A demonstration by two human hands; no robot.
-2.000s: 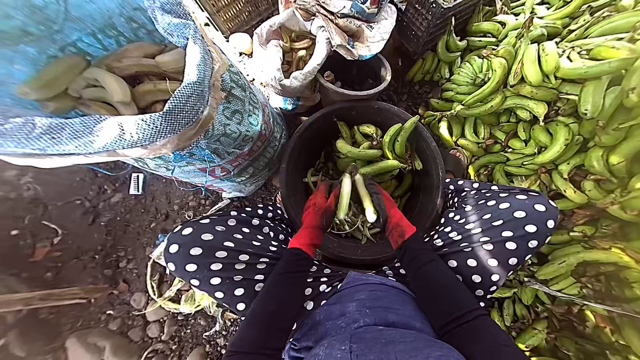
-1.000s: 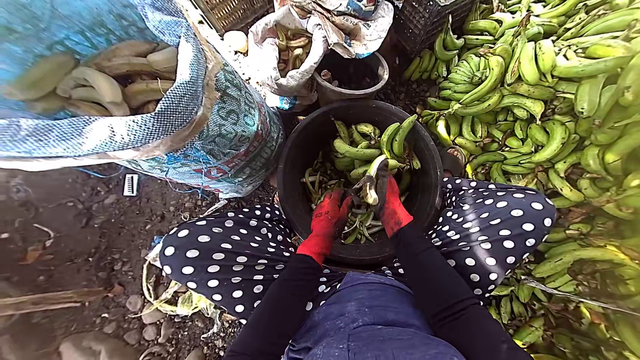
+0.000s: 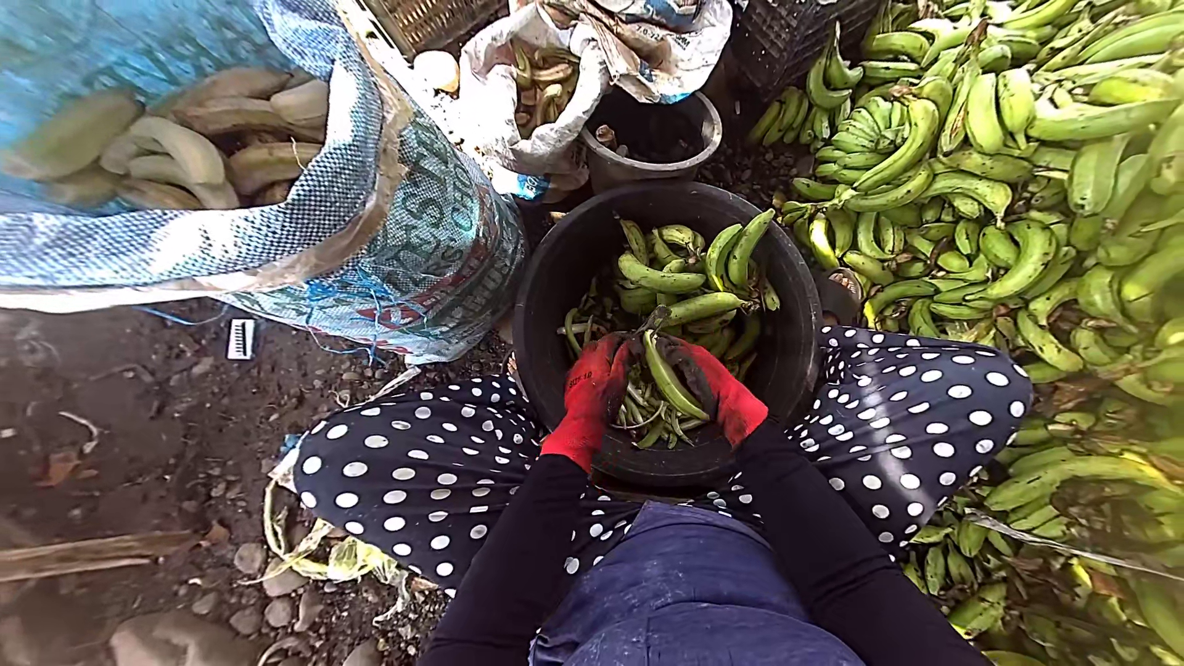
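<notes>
A black plastic tub (image 3: 805,370) stands between my knees with green bananas (image 3: 661,276) and peel strips (image 3: 652,421) in it. Above the peels, my right hand (image 3: 717,384), in a red and black glove, grips a green banana (image 3: 673,377) that looks unpeeled. My left hand (image 3: 597,384), in a matching glove, is at the left of the same fruit, fingers curled near its upper end; whether it holds anything is hidden. Peeled bananas (image 3: 194,153) lie in the large blue-and-white woven sack (image 3: 444,250) at the left.
A large heap of green bananas (image 3: 1027,250) covers the right side. Beyond the tub are a smaller grey bucket (image 3: 647,169), a white sack (image 3: 481,92) holding peeled pieces, and crates (image 3: 795,37). Stones (image 3: 277,610) and a wood piece (image 3: 92,555) lie on the soil at the lower left.
Two seconds ago two pale peeled pieces were between my hands; one second ago a pale piece was at my right hand. Now a green banana is there, and my hands have come together around it.
</notes>
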